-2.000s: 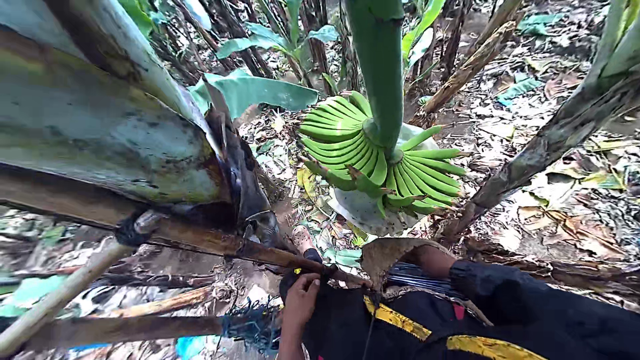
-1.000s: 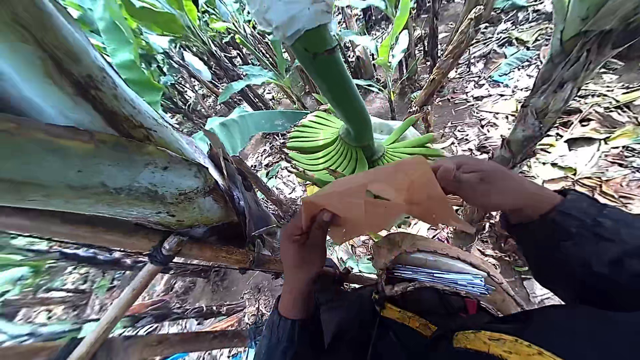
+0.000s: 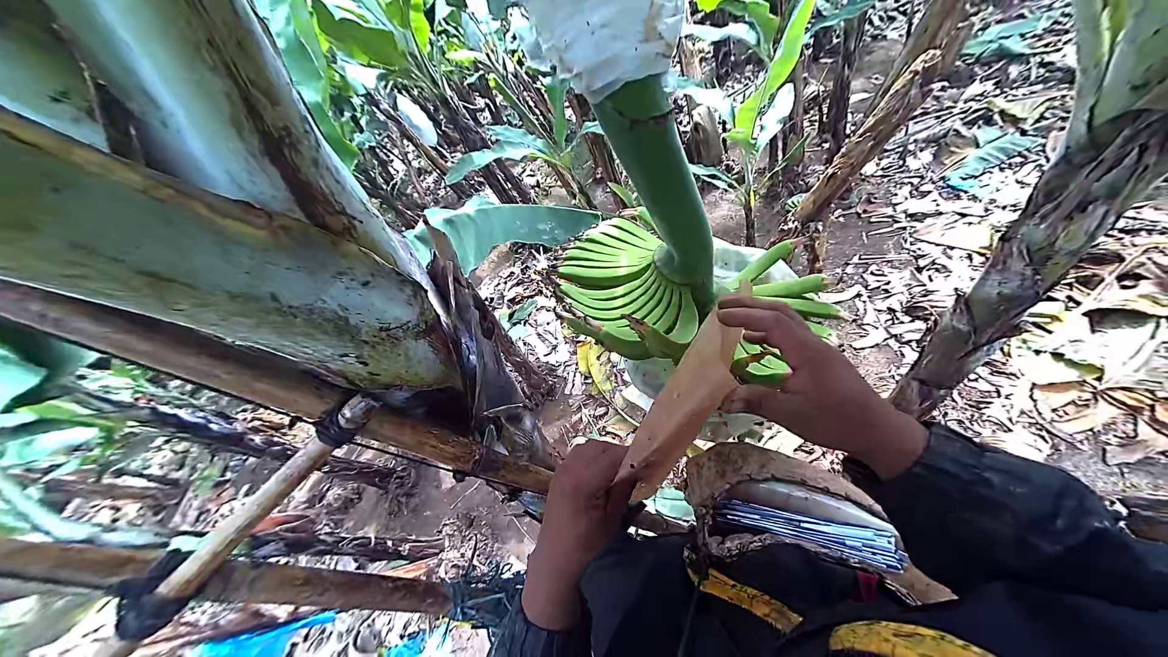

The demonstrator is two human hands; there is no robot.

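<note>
A sheet of brown paper [image 3: 680, 411] is stretched between my hands, below the thick green stalk [image 3: 659, 164] of a banana bunch. My left hand [image 3: 584, 493] grips its lower end. My right hand [image 3: 794, 374] pinches the upper part, close against the stalk and the green bananas [image 3: 630, 283]. Some of the bananas on the right are hidden behind this hand. White wrapping [image 3: 607, 41] surrounds the stalk higher up. An open pouch [image 3: 748, 461] at my waist holds a stack of thin white and blue sheets [image 3: 812, 529].
A large banana trunk [image 3: 228, 283] fills the left side, with wooden poles [image 3: 265, 383] tied together below it. Another trunk [image 3: 1013, 265] leans on the right. Dry leaves litter the ground, and young banana plants [image 3: 748, 137] grow behind.
Two seconds ago my right hand was at the pouch; then the paper was held spread between both hands. Now it is turned steeply, and my right hand has moved in to the stalk.
</note>
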